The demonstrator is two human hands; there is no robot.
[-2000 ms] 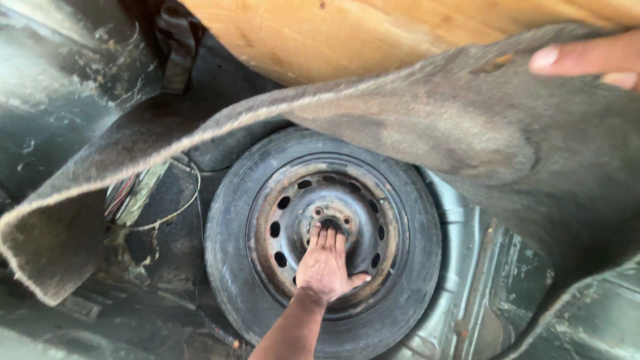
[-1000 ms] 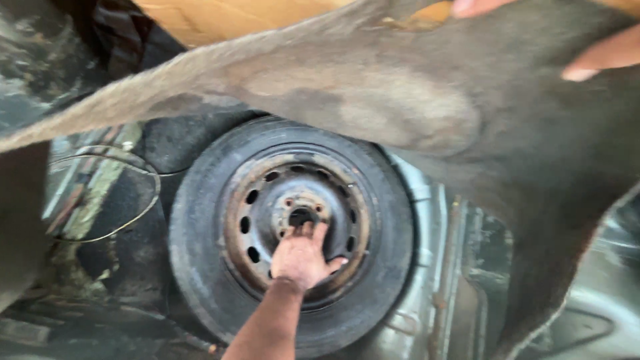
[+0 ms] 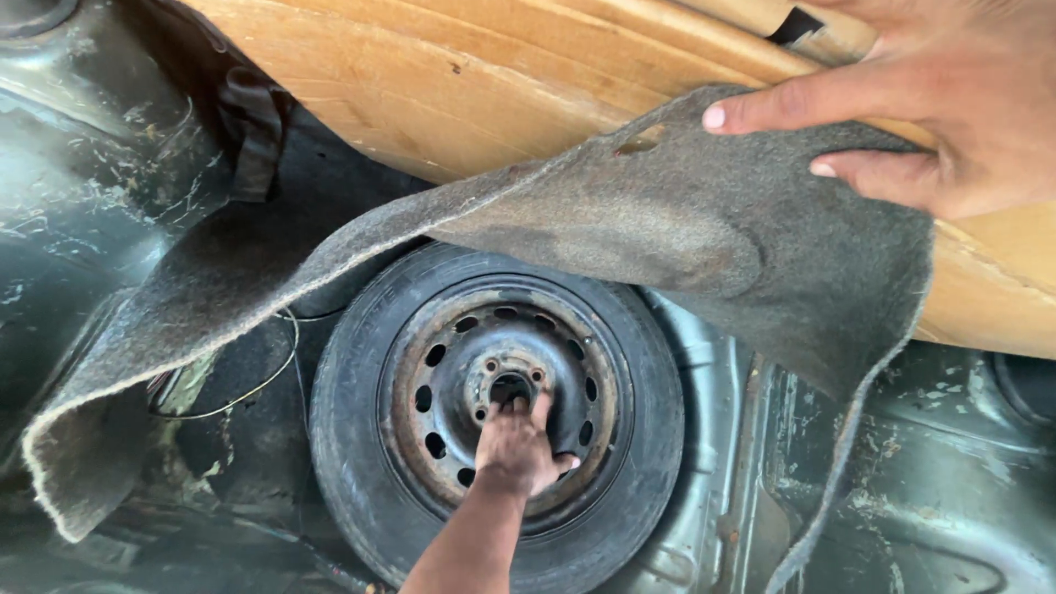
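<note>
A spare wheel, a black tyre (image 3: pixel 355 412) on a rusty steel rim (image 3: pixel 412 363), lies in the floor of a car boot. My left hand (image 3: pixel 520 445) is on the hub from below; its fingertips hook into the centre hole, and the thumb points right over the rim. A grey felt boot carpet (image 3: pixel 660 223) is folded up above the wheel and covers the tyre's top edge. At the upper right my right hand (image 3: pixel 932 115) presses the carpet against a cardboard sheet (image 3: pixel 511 74), index finger and thumb spread; its other fingers are hardly visible.
Thin wires (image 3: pixel 239 404) loop at the left of the tyre beside dark lining. Scratched green-grey body metal (image 3: pixel 99 206) stands at the left, and more painted metal (image 3: pixel 907 470) at the right. A raised metal seam (image 3: pixel 734 462) runs alongside the wheel. The carpet's left corner hangs down.
My left hand's fingers have gone from lying over the hub to bending into its centre hole. The carpet's right part is lifted higher, showing more cardboard. More of my right hand is in view.
</note>
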